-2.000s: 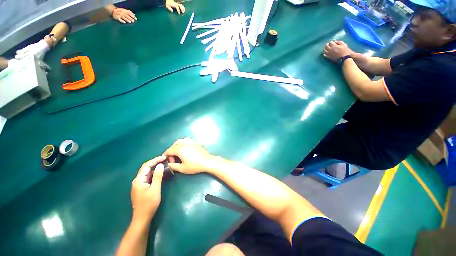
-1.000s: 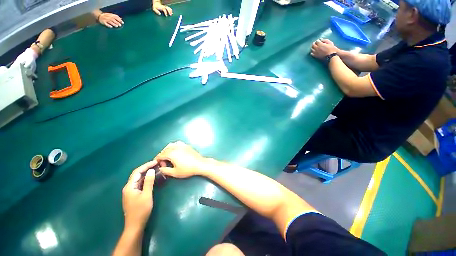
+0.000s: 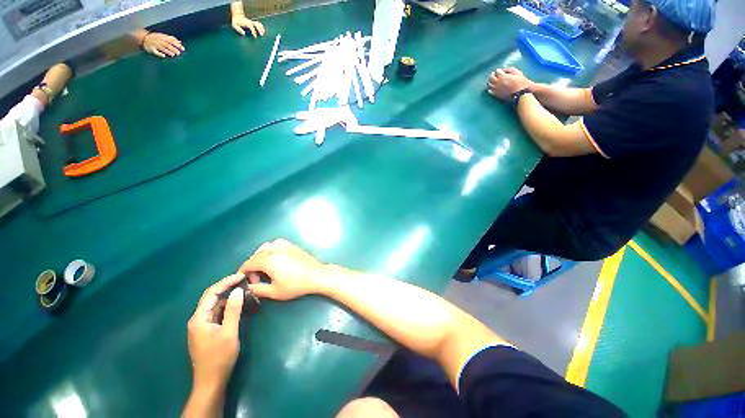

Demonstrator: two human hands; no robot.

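My left hand (image 3: 214, 335) and my right hand (image 3: 282, 269) meet above the green bench, left of the picture's middle. Between their fingertips they hold a small dark roll (image 3: 247, 296), likely tape, mostly hidden by the fingers. My left fingers wrap its left side. My right thumb and fingers touch its upper right side. Both hands are bare.
A dark strip (image 3: 351, 340) lies at the near bench edge. Tape rolls (image 3: 79, 273) sit at left. An orange C-shaped tool (image 3: 104, 145), a black cable (image 3: 176, 170) and white strips (image 3: 335, 73) lie farther back. A person (image 3: 645, 139) sits at right; other hands rest on the far side.
The whole scene has shifted left in the picture as the camera turned. Both hands stay together on the dark roll, with only slight finger movement.
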